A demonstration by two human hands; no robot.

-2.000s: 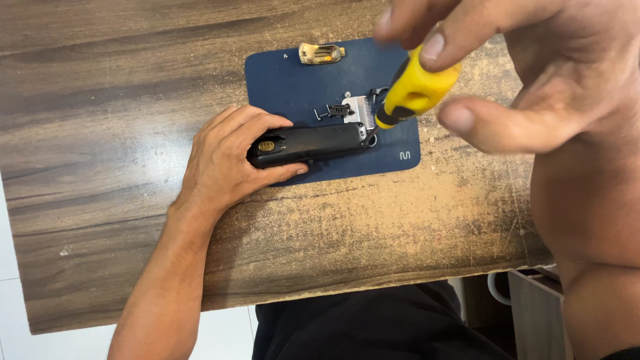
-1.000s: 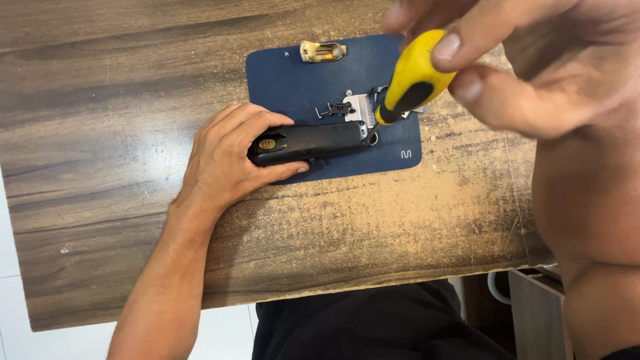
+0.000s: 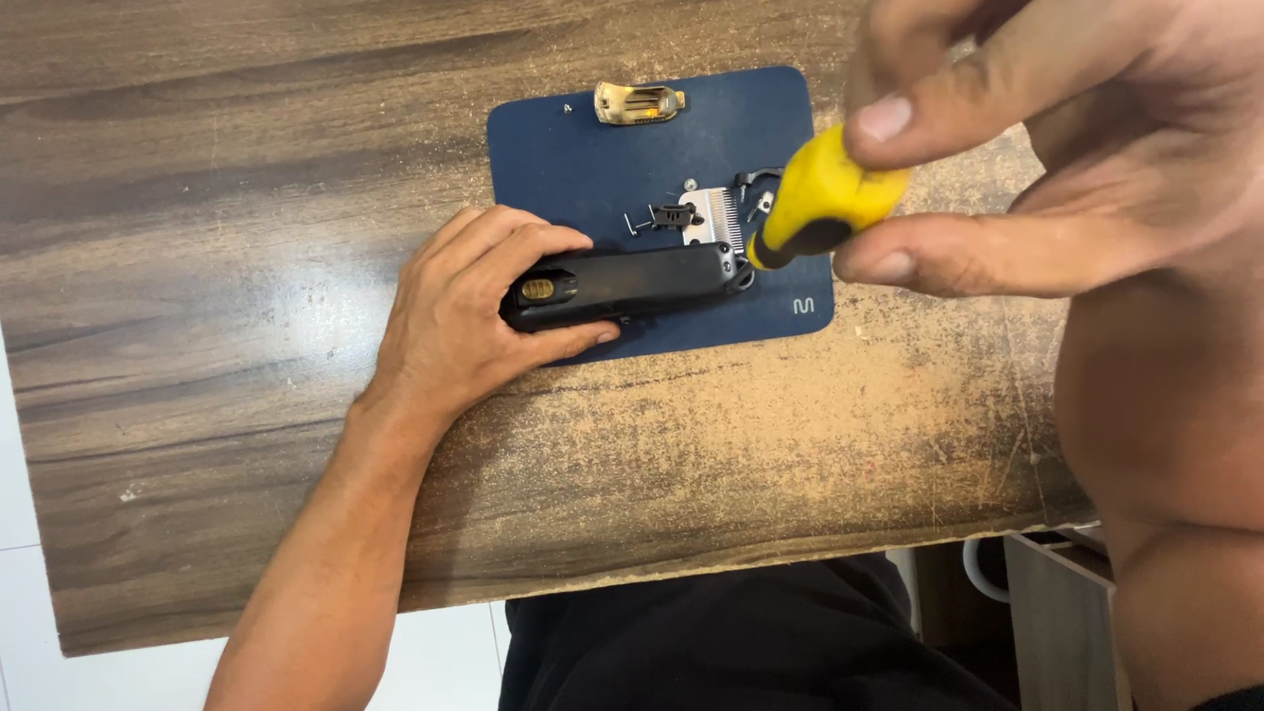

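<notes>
My left hand (image 3: pixel 474 306) grips the rear of a black hair clipper body (image 3: pixel 642 281), which lies on a dark blue mat (image 3: pixel 563 168). Between thumb and fingers, my right hand (image 3: pixel 1017 168) holds a yellow and black screwdriver (image 3: pixel 829 197) by its handle, tilted down toward the clipper's front end. Its tip meets the area of the clipper's head; the exact contact is hard to see. Just above the clipper's front lies a metal clipper blade (image 3: pixel 723 212), with a small black part (image 3: pixel 673 216) against it. A gold-coloured clipper cover (image 3: pixel 639 104) rests near the mat's top edge.
The mat sits on a worn wooden table (image 3: pixel 217 326). Loose on the mat are a small screw (image 3: pixel 568 109), a round metal piece (image 3: pixel 690 185) and a black curved part (image 3: pixel 758 178) partly behind the screwdriver. Below the table's edge, at right, stands an open drawer (image 3: pixel 1062 612).
The screwdriver's handle has shifted and its tilt has varied while my right fingers changed their hold on it. My left hand and the clipper have stayed in place.
</notes>
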